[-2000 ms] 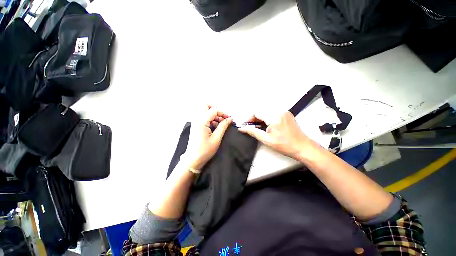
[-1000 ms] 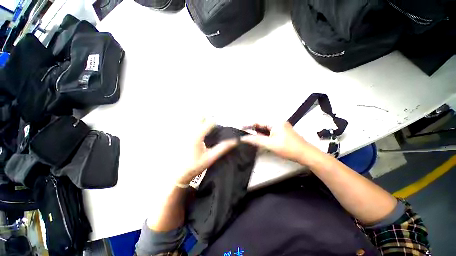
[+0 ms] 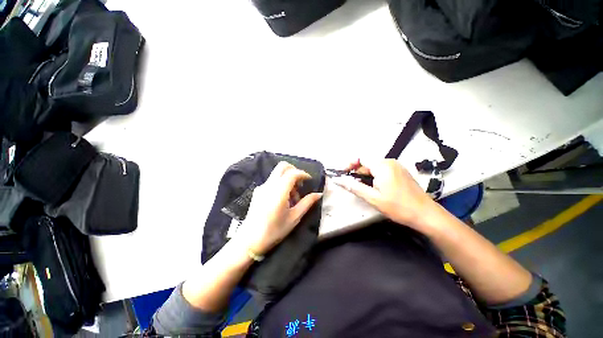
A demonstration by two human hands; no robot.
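A limp black pouch [image 3: 228, 191] lies spread at the table's front edge and hangs against the dark apron. My left hand [image 3: 281, 204] lies on top of it, with thumb and fingers pinching the fabric near its right edge. A dark patch with pale print shows beside my left wrist. My right hand [image 3: 390, 191] is just right of the pouch, closed around small dark thread snips [image 3: 350, 175]. Their metal tips point left at the pouch's right edge. Whether they touch the fabric cannot be told.
A black webbing strap [image 3: 426, 125] with a buckle lies right of my right hand, on the white table [image 3: 198, 86]. Black and grey small bags [image 3: 109, 195] are heaped at left. Larger black bags [image 3: 463, 39] stand at upper right. Thread scraps lie at right.
The pouch has been opened out to the left and now shows its printed patch. My left hand has moved over it. My right hand has shifted slightly right, and the snips now show more clearly.
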